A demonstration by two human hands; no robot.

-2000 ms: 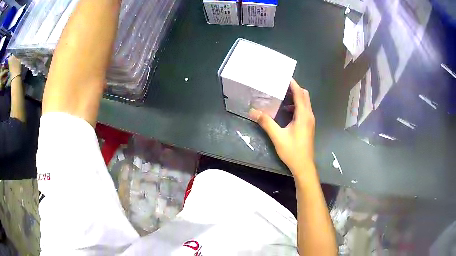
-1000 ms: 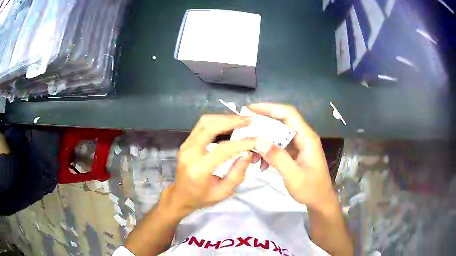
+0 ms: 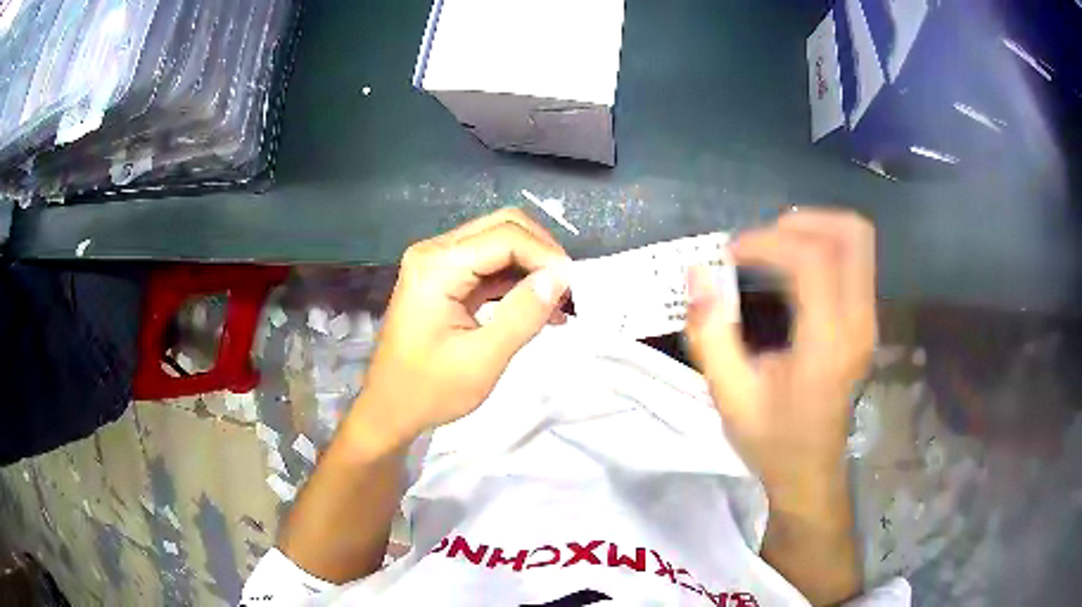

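Observation:
A white printed slip, like a sticker sheet or card, is stretched between my hands in front of the bench edge. My left hand pinches its left end between thumb and fingers. My right hand, blurred, pinches its right end. Small dark print shows on the right half of the slip; its ends are hidden by my fingers. A white retail box stands on the green bench beyond my hands, cut off by the top of the frame.
Stacked clear blister trays lie at the left. Blue-and-white boxes are piled at the right. White scraps lie near the bench edge. A red stool stands below at left, beside a person's dark clothing. Paper litters the floor.
My right hand has left the box, and both hands came together on the white slip. Since then they have moved apart, spreading it out. The box appears higher in view.

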